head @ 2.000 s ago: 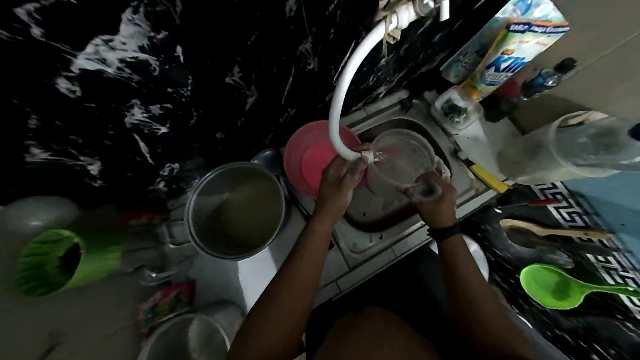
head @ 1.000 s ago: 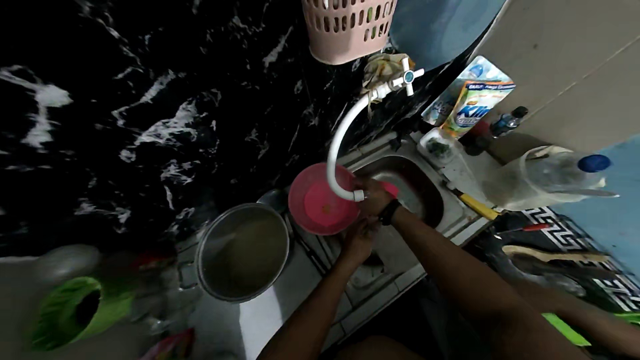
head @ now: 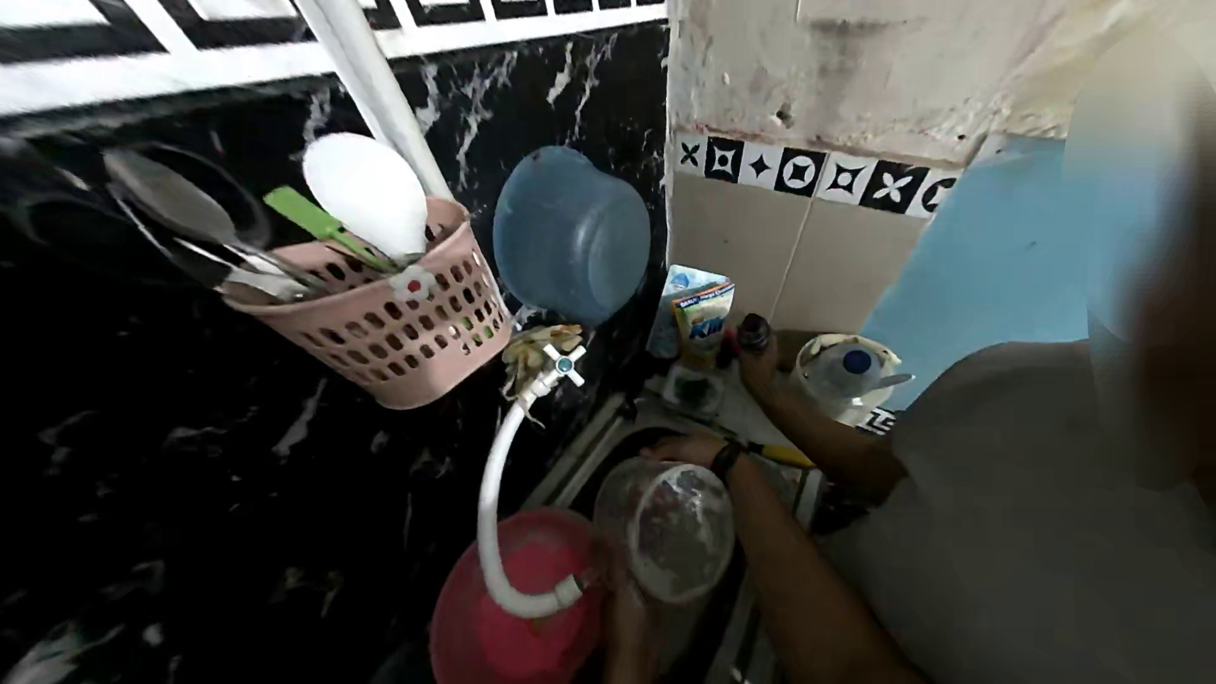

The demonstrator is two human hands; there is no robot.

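My right hand, with a black wristband, grips the upper rim of a clear plastic container over the sink. Dim and blurred, my left hand is at the container's lower left side; its fingers are partly hidden. The white hose curves down from the tap, and its end points at the container beside my left hand. Left of the container, partly under the hose, is a pink plastic basin.
Another person in a grey shirt stands close at right, a hand at a dark-capped bottle. A pink utensil basket and blue basin hang on the wall. A yellow handle lies beside the sink.
The view has swung up and right. The clear container, not plain one second ago, is in my hands above the sink. The other person's arm now reaches to the bottle behind the sink.
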